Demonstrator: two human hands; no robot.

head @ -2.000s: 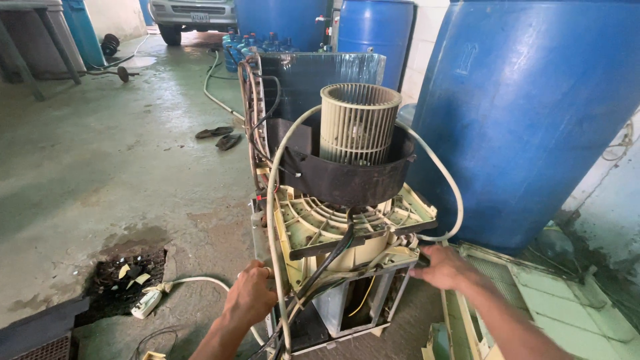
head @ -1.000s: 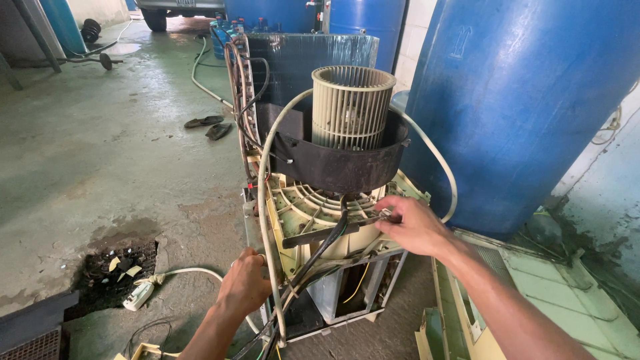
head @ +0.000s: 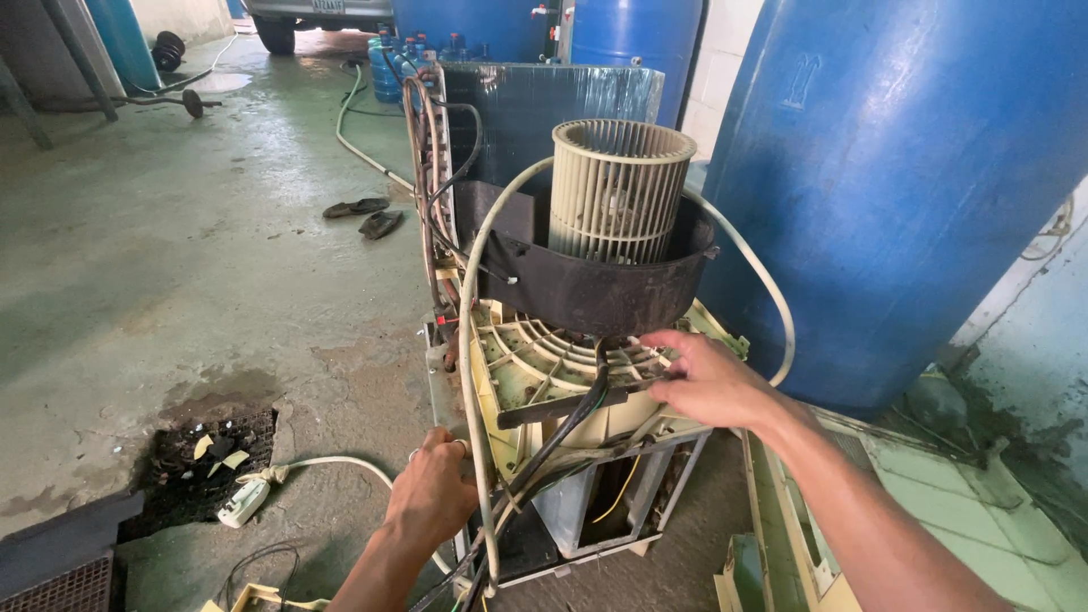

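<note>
A partly dismantled air conditioner stands before me, with a cream blower wheel [head: 620, 191] upright inside a black plastic housing [head: 595, 293]. Under the housing lies a dirty cream plastic fan shroud [head: 552, 357] on the metal frame [head: 616, 552]. My right hand [head: 710, 378] touches the shroud's right front, thumb and fingers around its ribbed edge. My left hand [head: 438, 480] is at the frame's left front corner beside the looping cream cable [head: 472, 340]; its fingertips are partly hidden, so its hold is unclear. Dark wires [head: 586, 408] hang down between the hands. Behind stands a finned coil [head: 544, 110].
Large blue barrels [head: 841, 195] stand at right and behind. Cream panels [head: 943, 493] lie at lower right. At left are a broken floor drain [head: 212, 459], a white plug [head: 245, 501] and a metal grate [head: 59, 586]. Sandals [head: 380, 223] lie farther back.
My right hand has moved from the frame's right side up and inward onto the ribbed shroud. My left hand stays near the frame's left front corner.
</note>
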